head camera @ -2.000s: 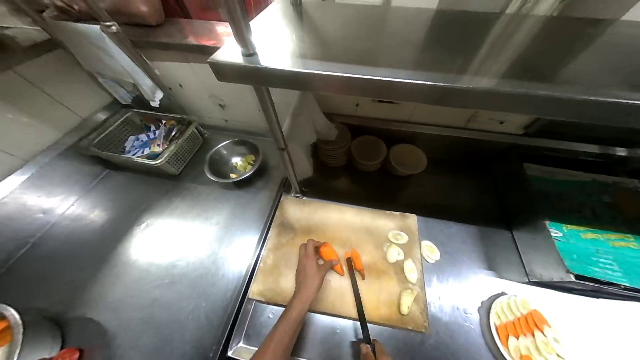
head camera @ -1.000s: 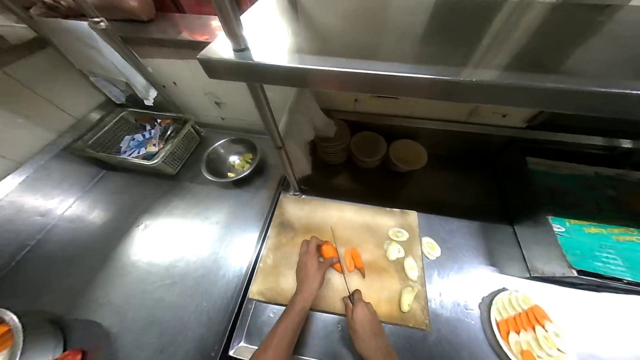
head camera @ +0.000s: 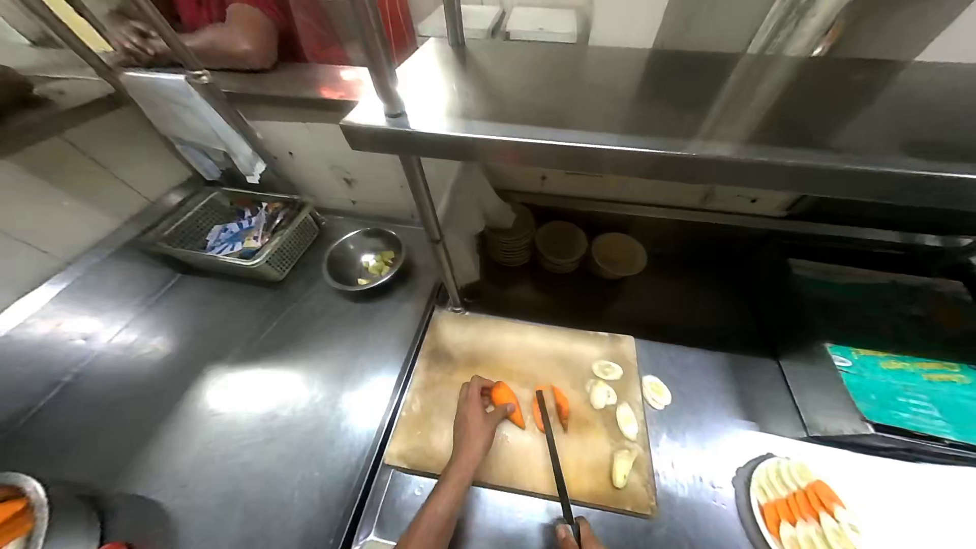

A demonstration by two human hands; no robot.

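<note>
My left hand [head camera: 479, 419] holds a piece of carrot [head camera: 507, 404] against the wooden cutting board [head camera: 457, 358]. Low in the view, my right hand [head camera: 578, 535] grips a knife [head camera: 557, 457], its blade pointing away from me over the board. The blade's tip lies at the cut carrot slices [head camera: 561, 404], right of the held piece and apart from it. Pale cucumber-like slices [head camera: 627, 421] rest along the board's right side, with an end piece [head camera: 623, 467] nearer me. One more slice [head camera: 656, 391] sits just off the board on the metal counter.
A plate of arranged carrot and pale slices [head camera: 808, 507] is at lower right. To the left are a steel bowl with scraps [head camera: 364, 259] and a plastic basket with packets [head camera: 297, 248]. A metal shelf [head camera: 610, 145] overhangs stacked bowls [head camera: 560, 245]. Another person's arm [head camera: 229, 42] rests beyond.
The knife was at the held carrot one second ago, with my right hand on the board's near part. Now my right hand is lower, and the blade is over the slices to the right.
</note>
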